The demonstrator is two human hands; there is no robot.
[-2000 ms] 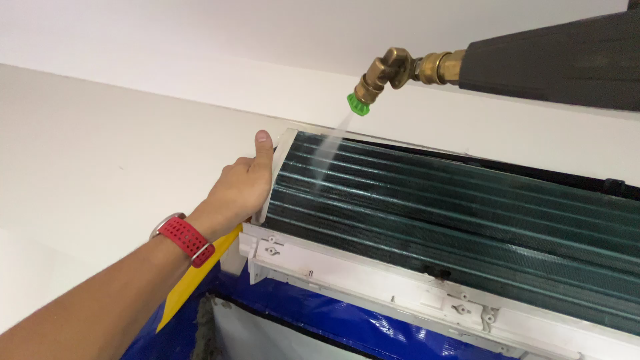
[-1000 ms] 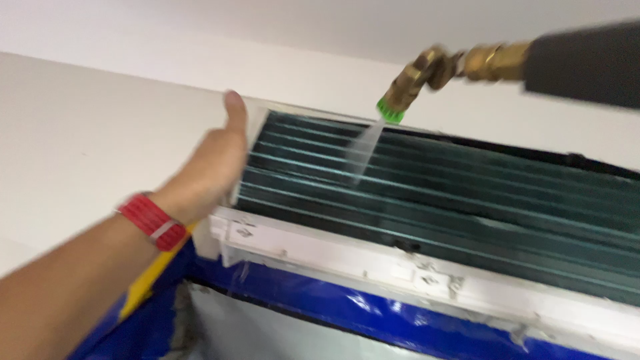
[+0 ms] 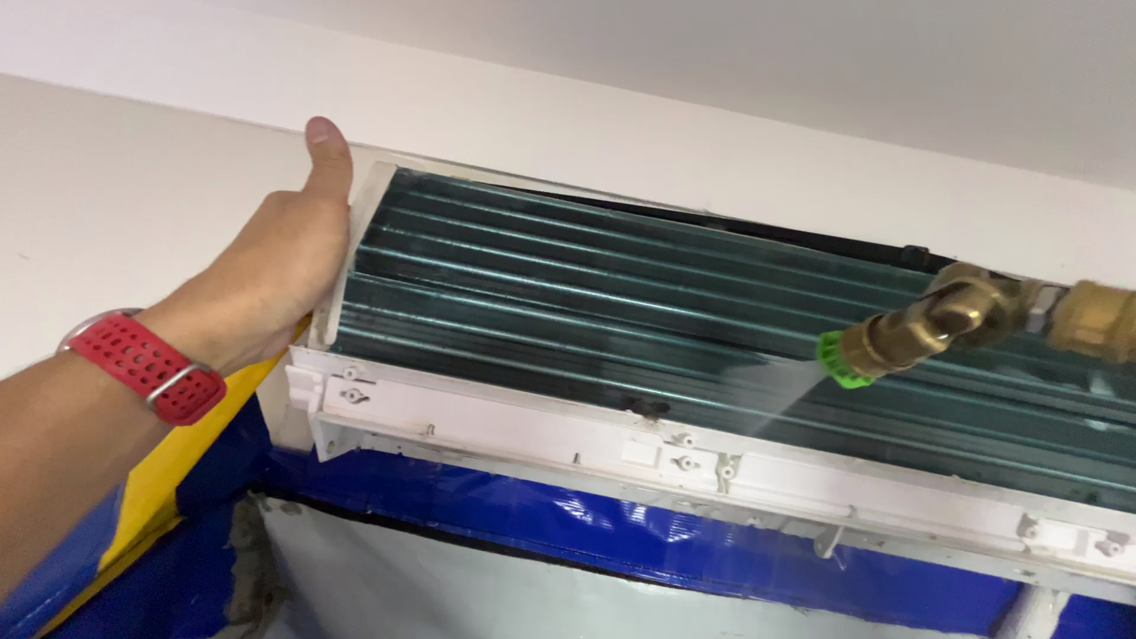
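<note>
My left hand (image 3: pixel 297 257), with a red perforated watch strap (image 3: pixel 146 366) on the wrist, rests against the left end of a wall-mounted air conditioner's indoor unit, thumb up; its fingers are mostly hidden behind the edge. The dark green finned evaporator coil (image 3: pixel 568 293) lies bare. In front of the coil, at the right, a brass spray lance head (image 3: pixel 932 324) with a green nozzle tip (image 3: pixel 841 359) sprays a fan of water down and left onto the lower fins. My right hand is out of view. Below the coil runs the unit's white plastic frame (image 3: pixel 532 426).
A blue plastic sheet (image 3: pixel 532 510) with a yellow strip (image 3: pixel 191 457) hangs under the unit, around a pale grey inner sheet (image 3: pixel 426 568). The white wall (image 3: pixel 133 204) lies left of the unit, and the ceiling (image 3: pixel 799 53) is close above.
The spray lance has moved down and right across the coil, from above its top edge to its lower part. Water still comes out. My left hand stays at the unit's left end.
</note>
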